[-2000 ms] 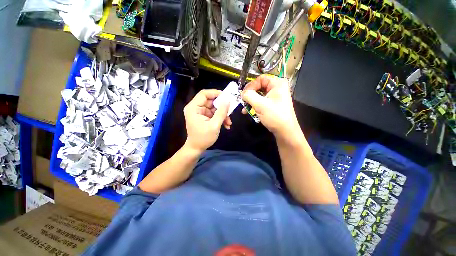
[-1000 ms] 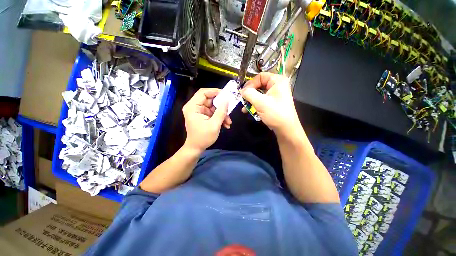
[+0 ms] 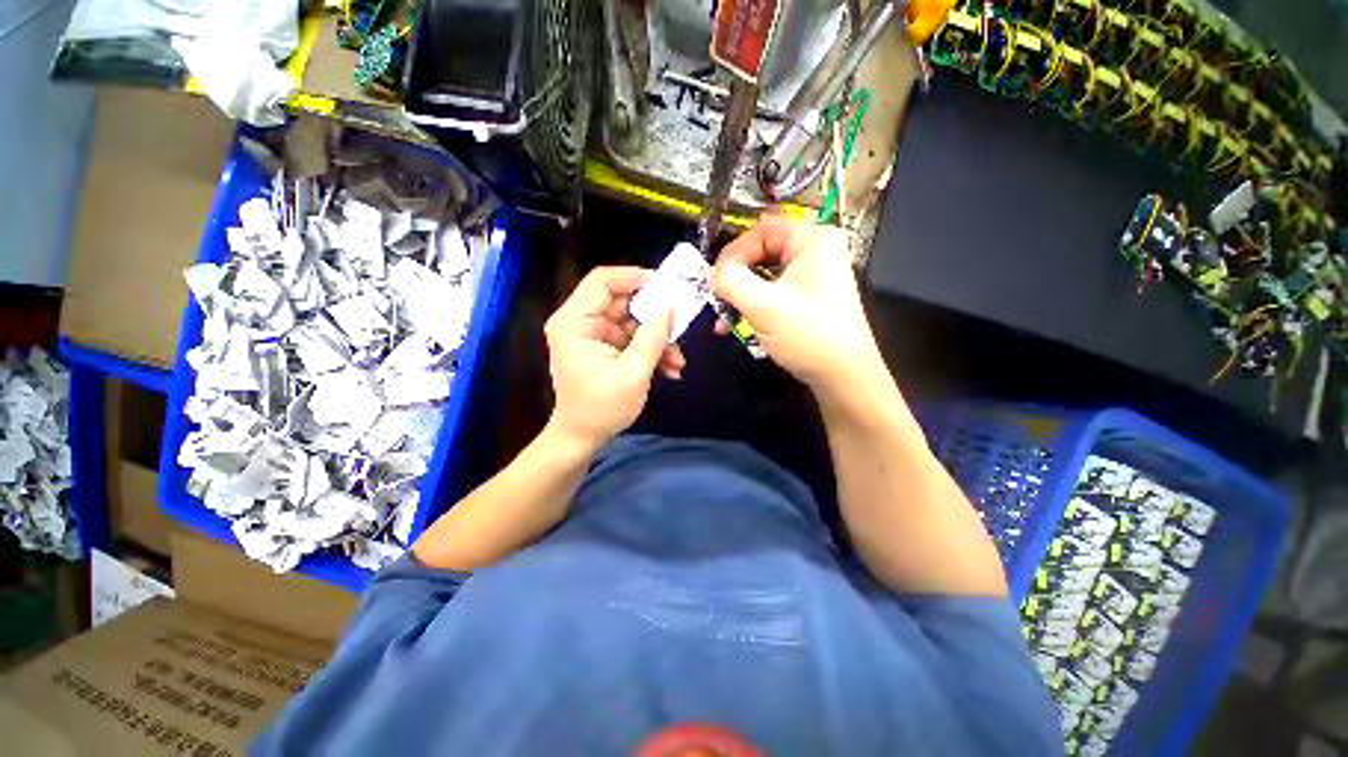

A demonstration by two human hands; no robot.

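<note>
My left hand (image 3: 603, 355) holds a white insulating piece (image 3: 673, 292) between thumb and fingers, just below the machine's arm. My right hand (image 3: 800, 306) grips a small circuit board (image 3: 744, 334) at the right of the white piece; only a yellow-green part of the board shows below my fingers. The dark narrow soldering iron arm (image 3: 726, 163) points down, its lower end close to the top of the white piece. Whether it touches is hard to tell. My fingers hide most of the board.
A blue plastic tray (image 3: 176, 429) of loose white pieces stands left. A blue basket (image 3: 1255, 552) with rows of covered boards is at lower right. Waiting boards (image 3: 1124, 92) and loose wired boards (image 3: 1236, 277) lie at upper right. A black bin (image 3: 467, 62) and cartons (image 3: 178, 688) are at left.
Both hands hold the same things in nearly the same place. The view has shifted slightly, so the machine and bench appear a little higher and the basket a little further right.
</note>
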